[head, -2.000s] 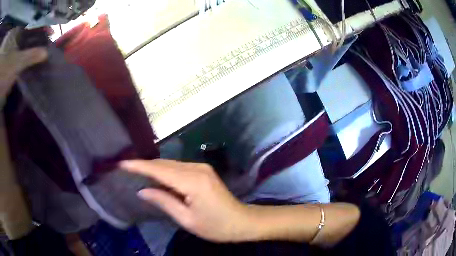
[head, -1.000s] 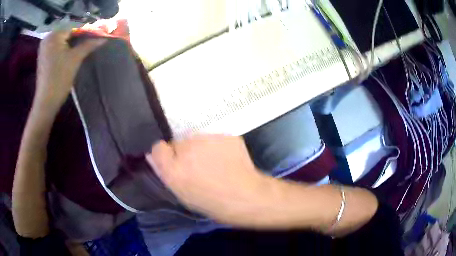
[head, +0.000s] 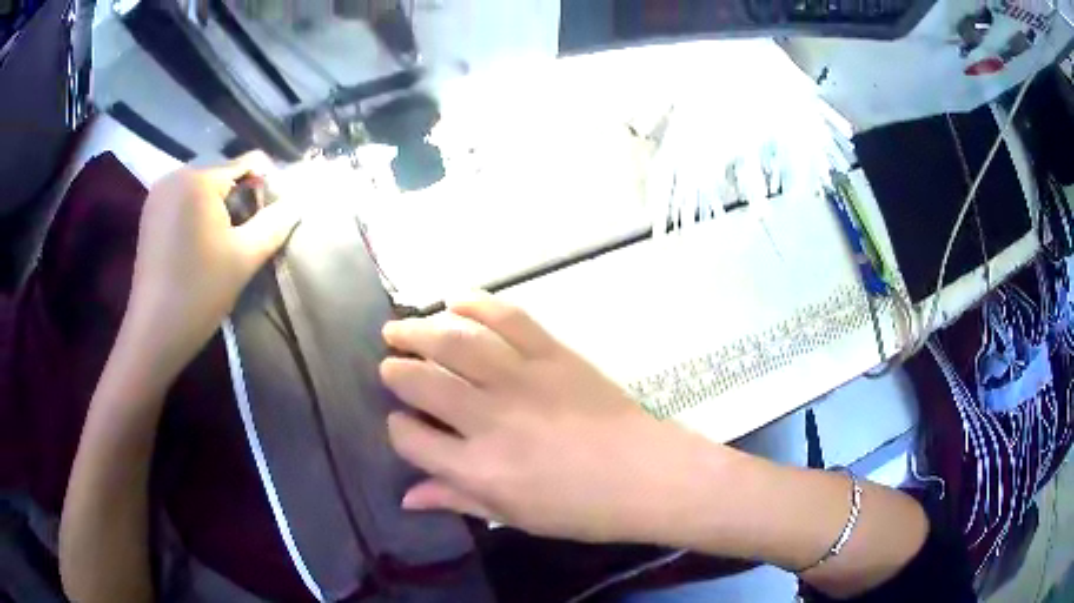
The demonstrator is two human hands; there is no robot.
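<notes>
A grey panel (head: 353, 353) with a white edge line along its left side lies over maroon cloth (head: 200, 436) at the left of the machine bed. Its top end is under the bright lamp by the presser foot (head: 342, 147), where glare hides detail. My left hand (head: 212, 236) grips the panel's upper left part, with thumb and fingers pinched near the needle area. My right hand (head: 506, 412) rests on the panel's right edge with fingers spread and slightly bent; whether it pinches the cloth is not clear.
White strips (head: 742, 159) lie fanned behind the slim green and blue tool (head: 863, 236). A black pad (head: 942, 200) is at the right. A ruler scale (head: 754, 353) runs along the front table edge. Maroon bundled pieces with white edges (head: 1001, 412) hang at the far right.
The view has shifted, showing more of the machine. The grey panel's top end now lies at the needle area. My right hand's fingers have spread over the panel's right edge.
</notes>
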